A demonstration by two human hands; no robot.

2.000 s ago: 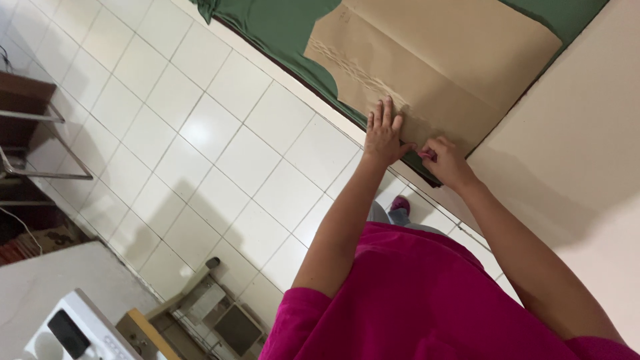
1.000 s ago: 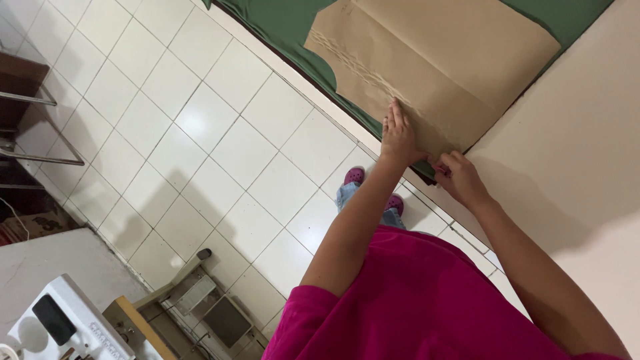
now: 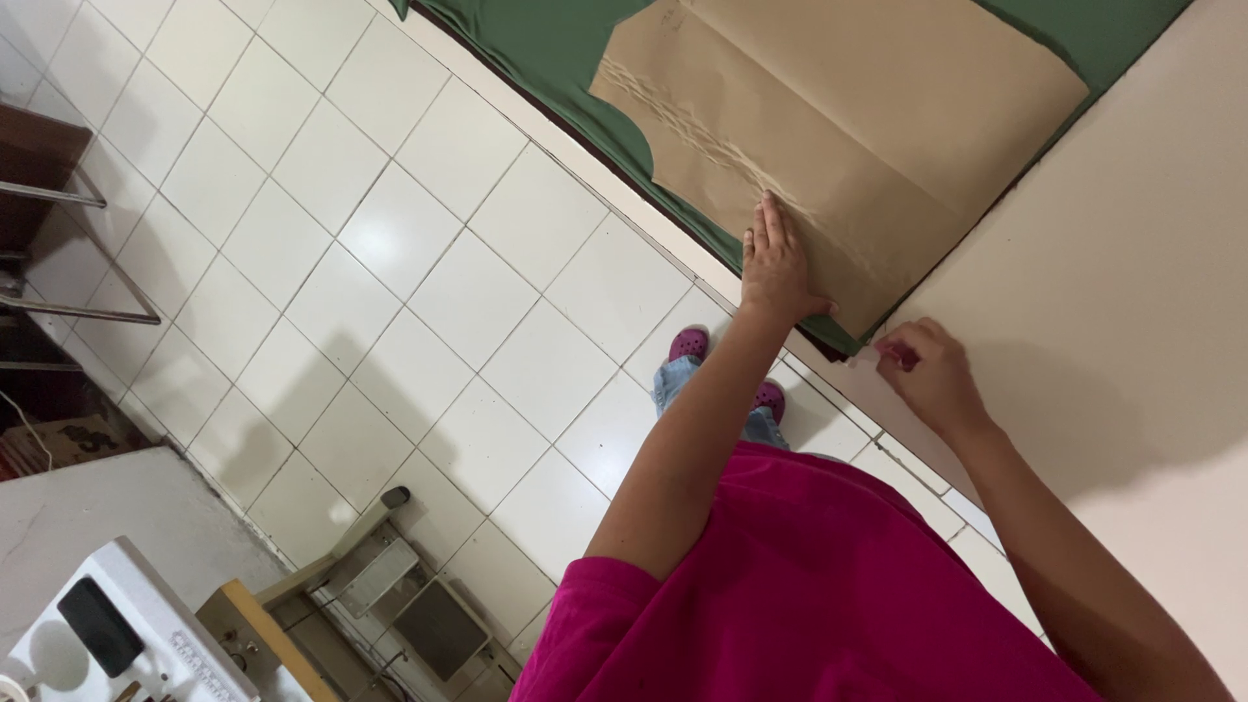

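A brown paper garment pattern point(image 3: 829, 127) with a curved cut-out and a crinkled strip lies on green fabric point(image 3: 526, 49), whose dark edge runs along the table's border. My left hand point(image 3: 775, 268) rests flat on the paper near its lower left edge, fingers stretched and thumb out toward the corner. Just off the paper's lower corner, over the bare table, my right hand point(image 3: 926, 370) is closed around a small pink object point(image 3: 902, 356), perhaps tailor's chalk; its exact kind is hard to tell.
The pale table point(image 3: 1121, 292) extends to the right. Tiled floor point(image 3: 390, 244) lies at the left, with a metal-framed chair point(image 3: 78, 307) beyond. At the lower left are a sewing machine point(image 3: 146, 624) with a dark phone point(image 3: 100, 626) on it and a foot pedal point(image 3: 441, 629).
My right hand has moved slightly away from the paper's lower corner, out over the table. My left hand stays pressed on the paper.
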